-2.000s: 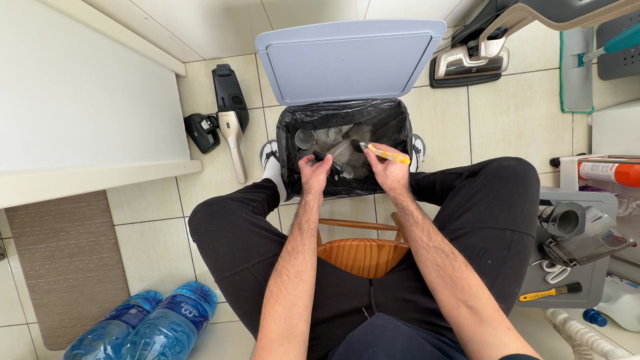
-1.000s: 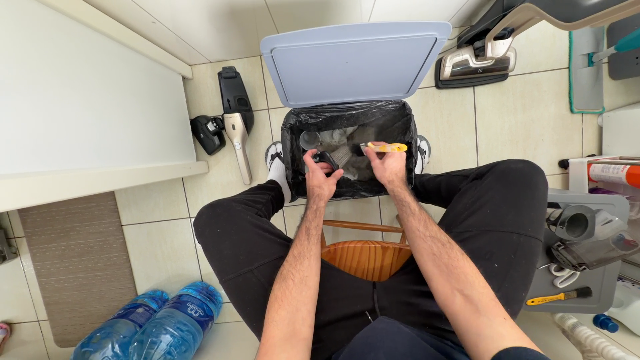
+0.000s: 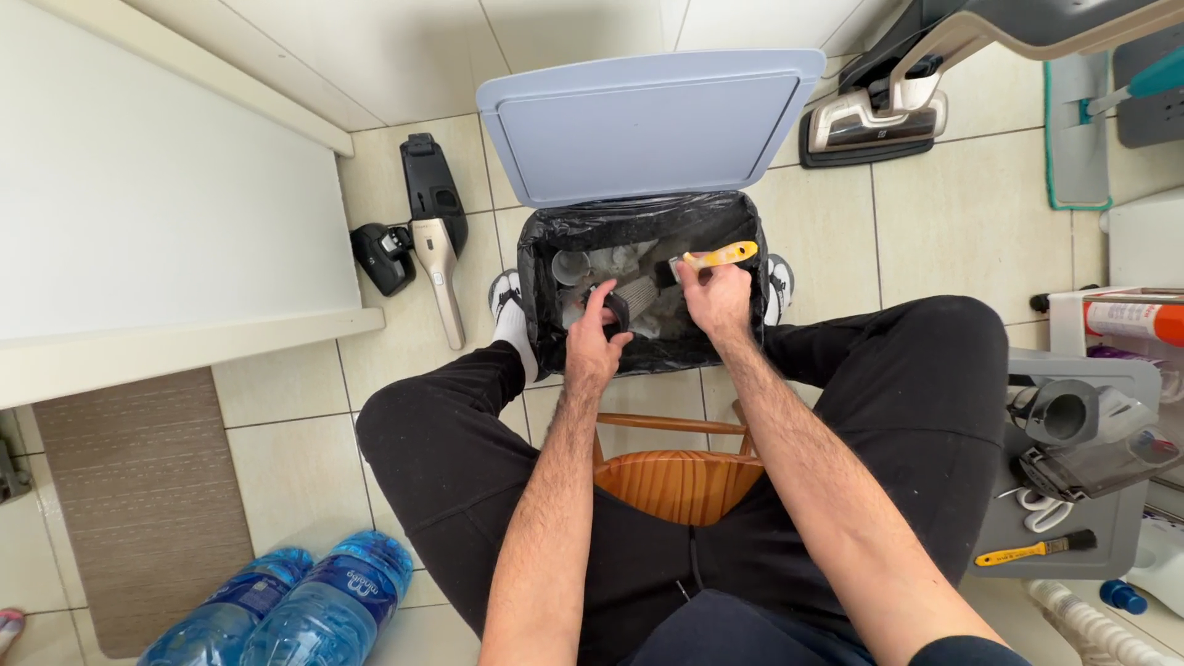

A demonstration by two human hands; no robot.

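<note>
Over a trash bin lined with a black bag [image 3: 731, 217], my left hand [image 3: 595, 347] holds a pleated vacuum filter [image 3: 638, 296] by its dark round rim, its pale pleated part pointing up and right. My right hand [image 3: 717, 296] grips a paintbrush with a yellow and white handle [image 3: 731, 254]; its dark bristles are close to the filter, and whether they touch is hard to tell. Inside the bin lie a clear plastic cup [image 3: 572, 267] and greyish waste. The bin's blue-grey lid [image 3: 647, 125] stands raised behind it.
A handheld vacuum [image 3: 435, 231] lies left of the bin; an upright vacuum head [image 3: 869, 129] stands back right. On a grey tray [image 3: 1101, 546] at right are vacuum parts, scissors [image 3: 1045, 509] and another yellow-handled brush [image 3: 1036, 548]. Water bottles [image 3: 333, 601] and a wooden stool [image 3: 680, 486] are nearer.
The filter's dark rim is turned more toward the view in my left hand than two seconds ago. Both hands keep hold of the filter and brush.
</note>
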